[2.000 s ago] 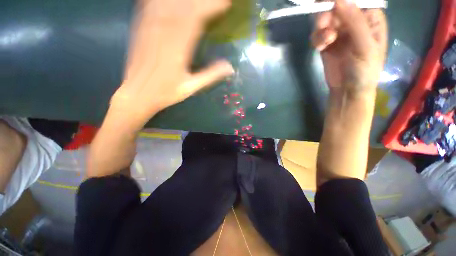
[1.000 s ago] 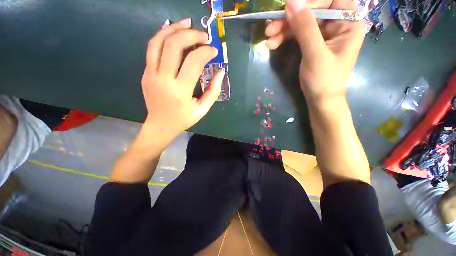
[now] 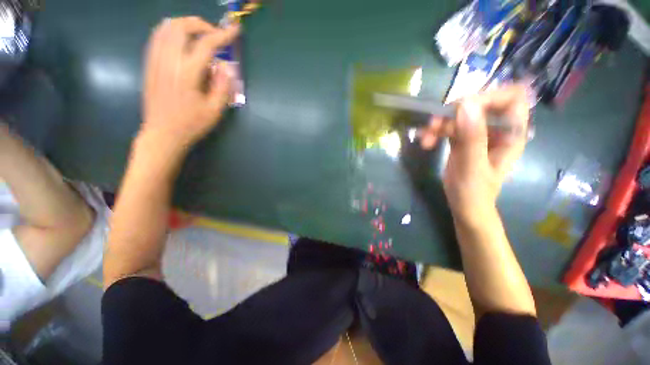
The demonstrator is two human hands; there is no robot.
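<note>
My left hand (image 3: 187,82) is at the upper left of the mat, holding a narrow circuit board (image 3: 227,53), blue with a silvery lower end. A yellow flex cable (image 3: 247,8) shows at the board's top, partly cut off by the picture's edge. My fingers hide part of the board. My right hand (image 3: 492,146) is blurred and holds silver tweezers (image 3: 413,105) with the tip pointing left, over an amber film sheet (image 3: 370,125). Small red pieces (image 3: 378,224) lie below the film, with a small white piece (image 3: 406,219) beside them.
A group of boards (image 3: 524,43) lies at the upper right. A red tray (image 3: 611,207) with dark units is at the right edge. A clear bag (image 3: 577,187) and a second amber piece (image 3: 554,227) lie near it. Another person's arm (image 3: 43,199) is at the left.
My left hand has moved left with the board, away from the tweezers. My right hand and the tweezers are now over the amber film. The view has shifted, showing more of the board group.
</note>
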